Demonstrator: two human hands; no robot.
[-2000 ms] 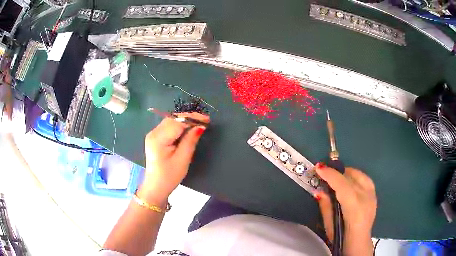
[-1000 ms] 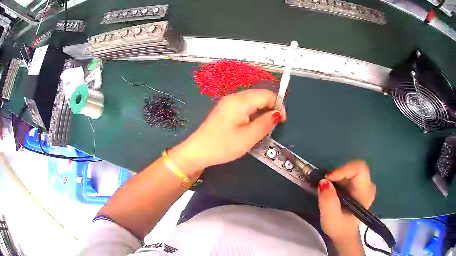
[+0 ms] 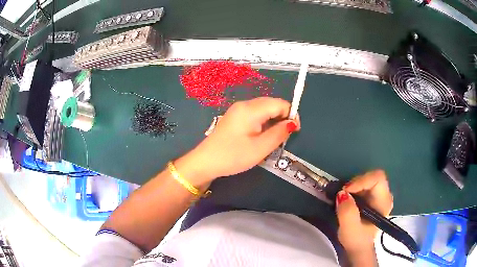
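My left hand (image 3: 246,133) holds the tweezers (image 3: 298,94), white end up, their lower end over the LED module (image 3: 303,183). My right hand (image 3: 363,201) holds the soldering iron (image 3: 374,215) like a pen, its brass-coloured barrel over the module and its tip pointing toward a round LED (image 3: 283,164) near the tweezers. The module lies slanted on the mat; my left hand hides its far-left end. Whether a wire is in the tweezers is too small to tell. The red wires (image 3: 217,81) lie beyond my left hand, the black wires (image 3: 150,119) left of it.
A metal rail (image 3: 225,52) crosses behind the heaps, with stacked modules (image 3: 123,48) at its left. The solder wire spool (image 3: 78,113) and soldering station (image 3: 36,99) stand left. The fume fan (image 3: 426,78) and a dark iron stand (image 3: 458,151) are at right.
My left hand first moved right from the black wires to the module, and the iron came down over the module. Since then both hands keep nearly the same pose; the view has shifted rightward.
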